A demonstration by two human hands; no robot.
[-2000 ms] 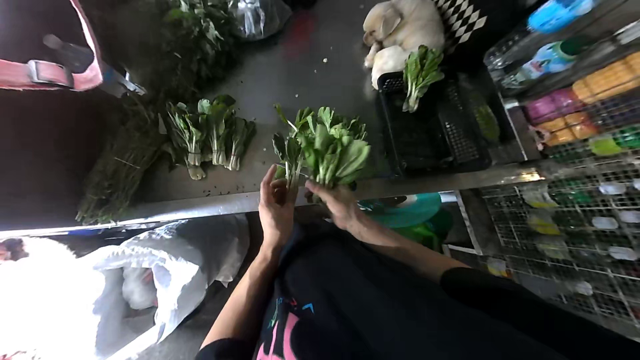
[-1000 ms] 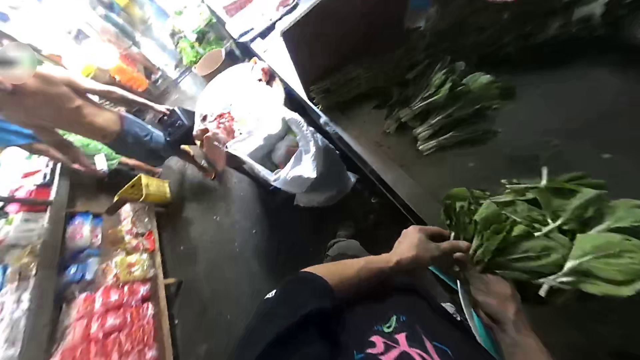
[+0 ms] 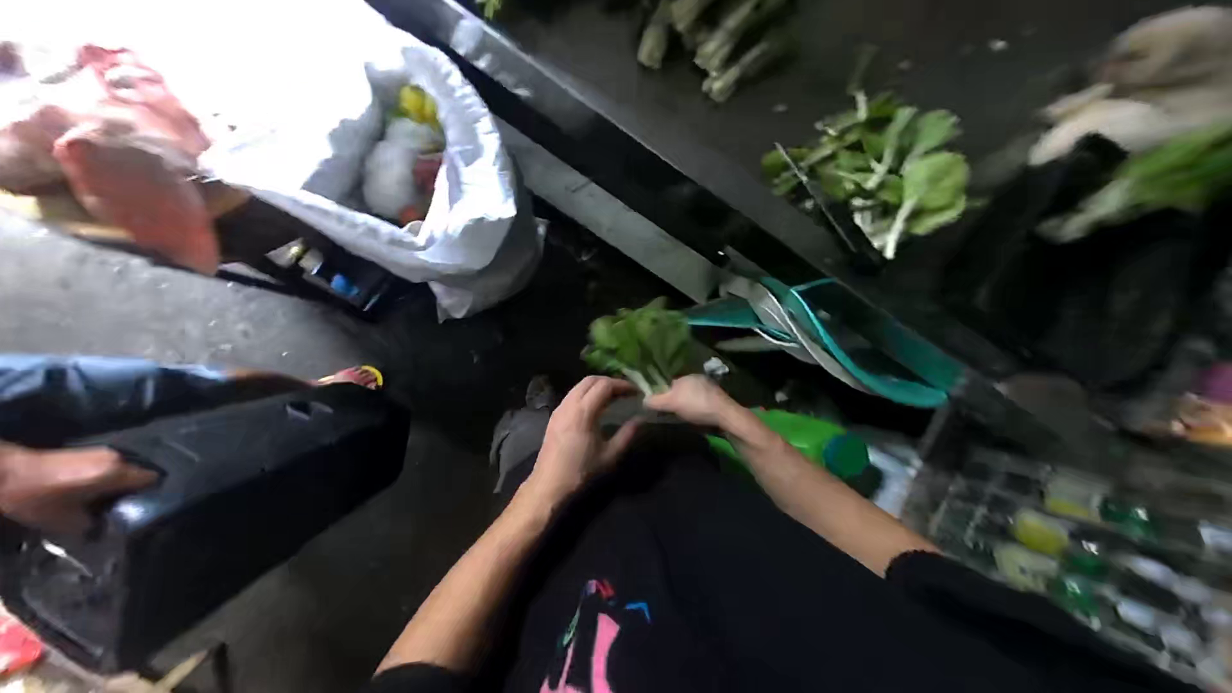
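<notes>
A small bunch of leafy greens [image 3: 643, 339] is held in front of my chest, stems down. My right hand [image 3: 695, 399] is closed around its stem end. My left hand [image 3: 589, 423] curves beside the stems, thumb and fingers apart; whether it touches them is blurred. Beyond, on the dark counter, lie more leafy greens [image 3: 881, 173] with a thin dark blade-like item [image 3: 818, 200] across them. Farther back, bundled stems [image 3: 722, 43] rest on the same surface.
A white sack [image 3: 481, 217] with plastic inside stands by the counter edge. At left a person's hand [image 3: 72, 481] holds a black case [image 3: 250, 481]. A teal-edged strip [image 3: 818, 337], a green container [image 3: 799, 438], wire racks of bottles [image 3: 1078, 539] and a light-coloured dog [image 3: 1165, 77] are at right.
The held greens have moved from over the counter to in front of my body, and the bunch in my hands is smaller. A person with a black case has come close on the left.
</notes>
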